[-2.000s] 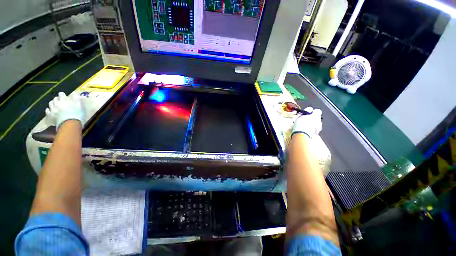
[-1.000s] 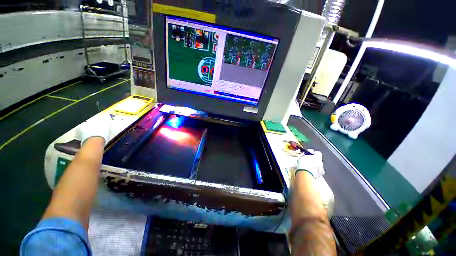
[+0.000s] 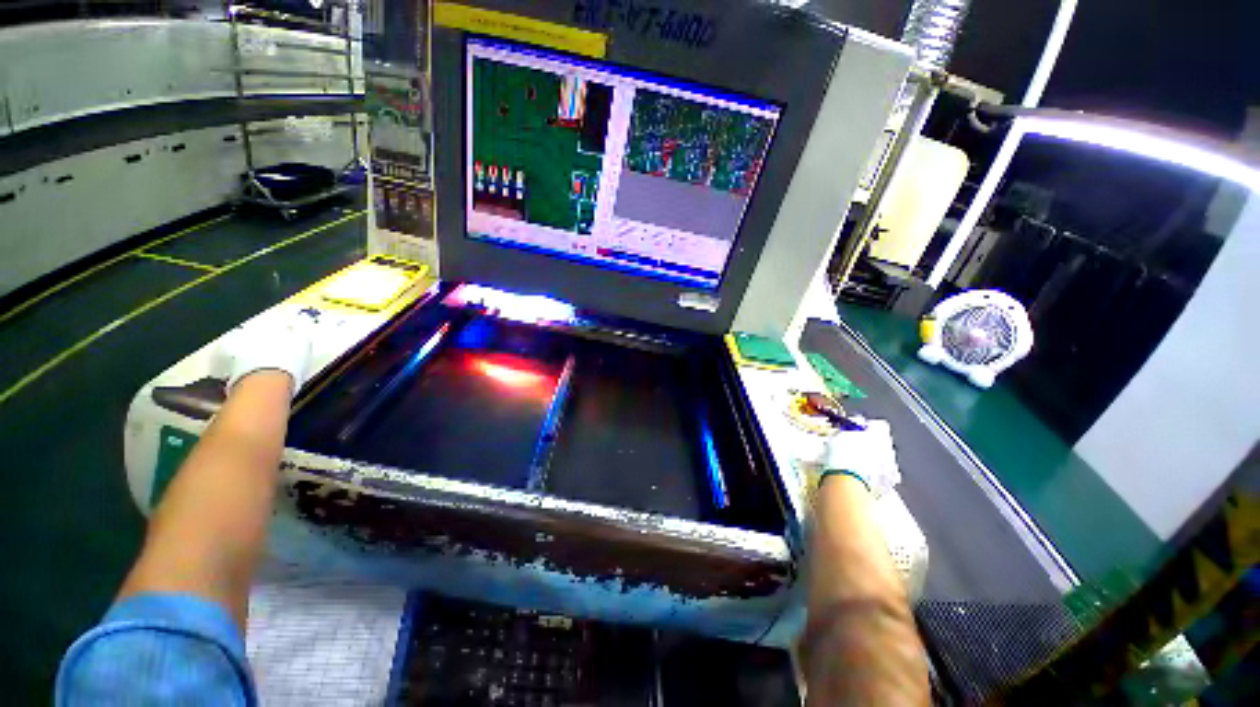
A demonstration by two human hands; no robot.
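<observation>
The AOI machine point(image 3: 539, 532) stands in front of me, its front edge worn to brown and blue. Its dark open bay holds silver rails point(image 3: 553, 421) and a red and blue glow. The monitor point(image 3: 608, 166) above shows green board images. My left hand point(image 3: 270, 348), in a white glove, rests on the left cream shoulder; its fingers are blurred against the pale surface. My right hand point(image 3: 860, 453), gloved, is on the right shoulder by the red button and holds a thin dark pen point(image 3: 837, 413).
A yellow-framed tray point(image 3: 373, 286) lies on the left shoulder, a green pad point(image 3: 761, 351) on the right. The record sheet point(image 3: 325, 642) and keyboard point(image 3: 491, 656) are below. A grey conveyor point(image 3: 940, 470) runs at right, with a white fan point(image 3: 978, 336) beyond it.
The view has tilted up and shifted, showing more of the monitor and less of the keyboard. The board images on the screen have changed. The glow in the bay has changed. Both hands stay on the shoulders.
</observation>
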